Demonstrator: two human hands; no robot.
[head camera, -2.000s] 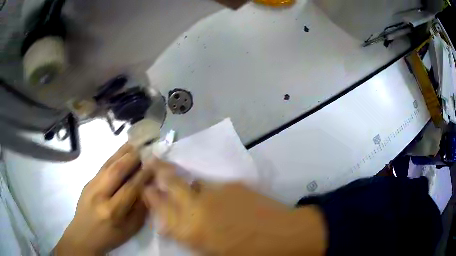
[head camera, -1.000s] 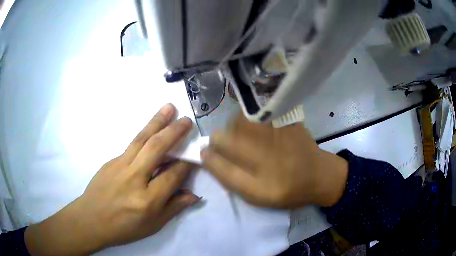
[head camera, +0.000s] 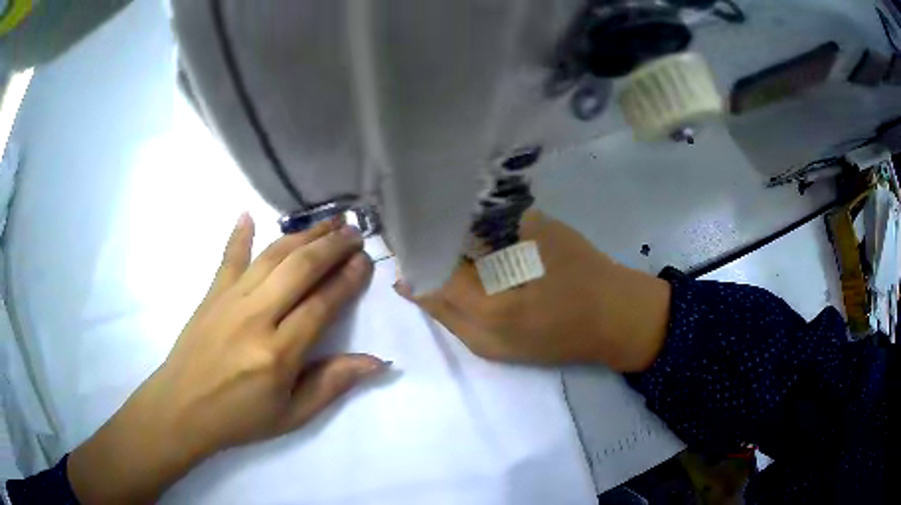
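A white fabric piece (head camera: 435, 414) lies flat on the white table and runs up under the sewing machine head (head camera: 385, 108). My left hand (head camera: 257, 345) lies flat on the fabric, fingers spread, with the fingertips just below the head near the presser foot. My right hand (head camera: 553, 296) is at the fabric's right edge, partly behind the head and a cream ribbed knob (head camera: 510, 267); its fingertips are hidden, so its grip cannot be told. The needle is hidden.
A second cream ribbed knob (head camera: 672, 96) is at the upper right. Printed ruler markings (head camera: 632, 444) run along the table's front edge. A yellow-brown strip and white pieces (head camera: 858, 256) are at the far right. White fabric (head camera: 22, 365) lies at the left edge.
My left fingers have moved up to the presser foot area with the fabric. My right hand has moved slightly up and behind the head. The small folded part between the hands no longer shows.
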